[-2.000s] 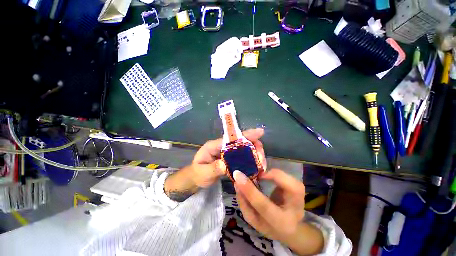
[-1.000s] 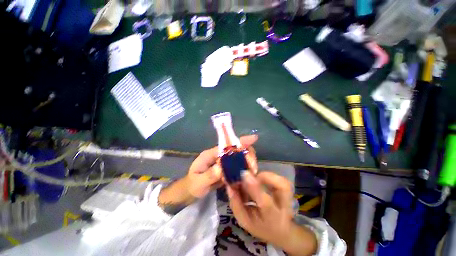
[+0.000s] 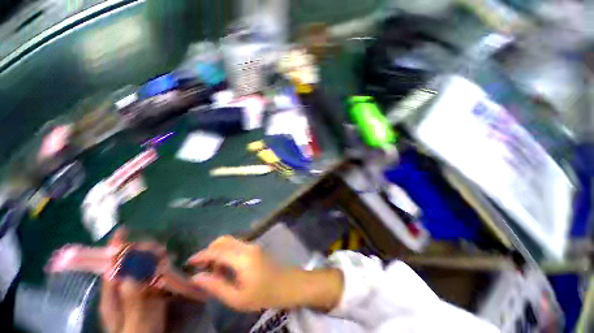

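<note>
The smartwatch (image 3: 138,265), with a dark square face and a white-orange strap, is at the lower left of the blurred view. My left hand (image 3: 133,304) holds it from below, with one strap part (image 3: 78,259) pointing left. My right hand (image 3: 238,273) is just right of the watch, thumb and fingers bent towards it. Blur hides whether its fingertips grip the lower strap part.
On the green mat beyond my hands lie a black-silver tool (image 3: 215,203), a cream stick (image 3: 242,170), a yellow-handled screwdriver (image 3: 264,153) and white paper (image 3: 199,146). A green tool (image 3: 371,122) and a side table with a white sheet (image 3: 498,169) are at the right.
The view has swung to the right, bringing in the side table and blurring the picture. The watch and both hands now show further left; my right hand's fingers have left the watch face.
</note>
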